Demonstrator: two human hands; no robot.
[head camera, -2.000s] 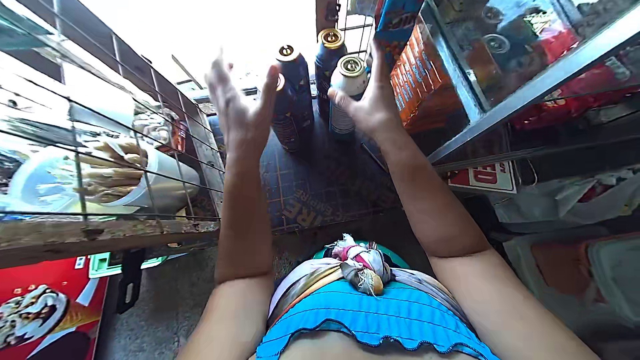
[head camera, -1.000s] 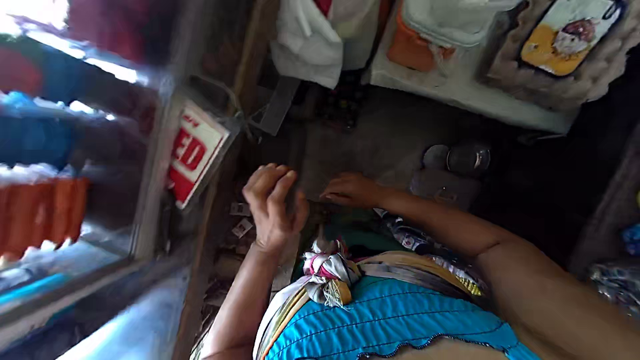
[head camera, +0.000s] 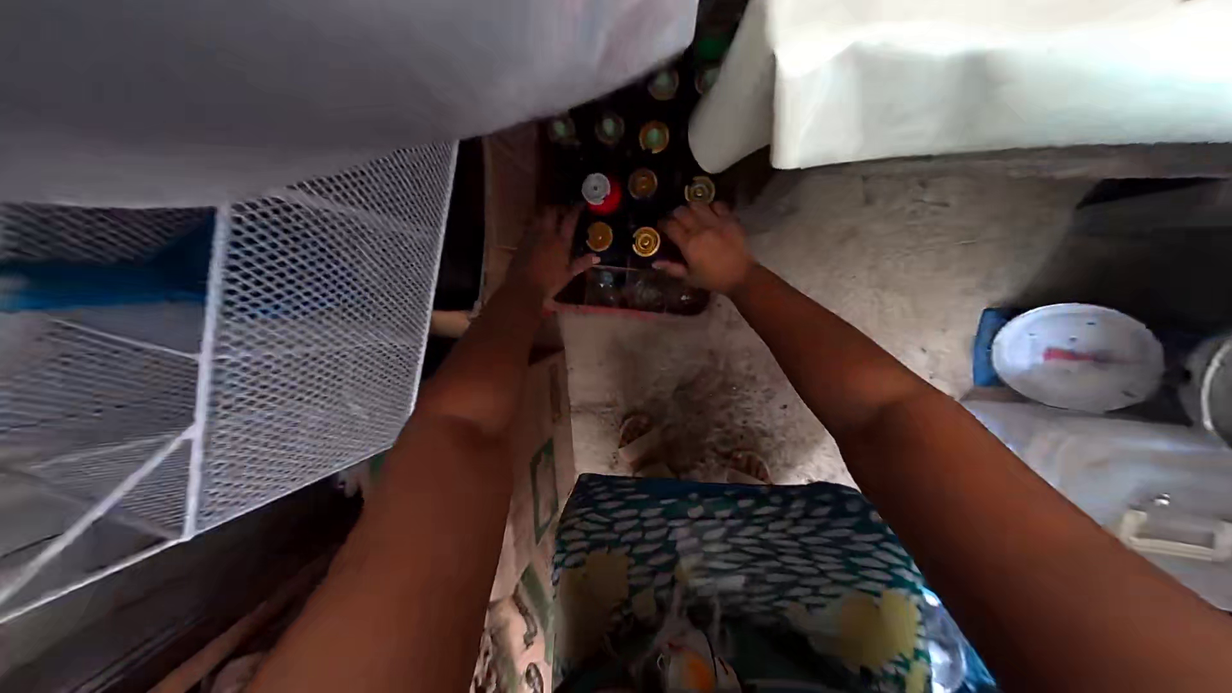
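Observation:
Both my arms reach down and forward to a crate (head camera: 630, 310) of upright drink cans and bottles. My left hand (head camera: 556, 252) is at the crate's left side, fingers apart, beside a gold-topped can (head camera: 600, 237) and a can with a silver top and red side (head camera: 602, 192). My right hand (head camera: 705, 245) lies at the right side, fingers spread, its thumb near another gold-topped can (head camera: 646, 242) and its fingertips by a third gold top (head camera: 700, 190). Whether either hand grips a can or the crate cannot be told. Clear bottles lie at the crate's near end.
A white wire-mesh rack (head camera: 318, 327) stands at the left, above a cardboard box (head camera: 539, 452). White cloth (head camera: 924, 87) hangs at the upper right. A round dial scale (head camera: 1078, 356) is at the right. Below my arms is a patterned cloth (head camera: 731, 529) over the concrete floor (head camera: 866, 241).
The view has turned far, from the counter with cans to the crate on the floor. My hands, raised before, now reach down at the crate's two sides.

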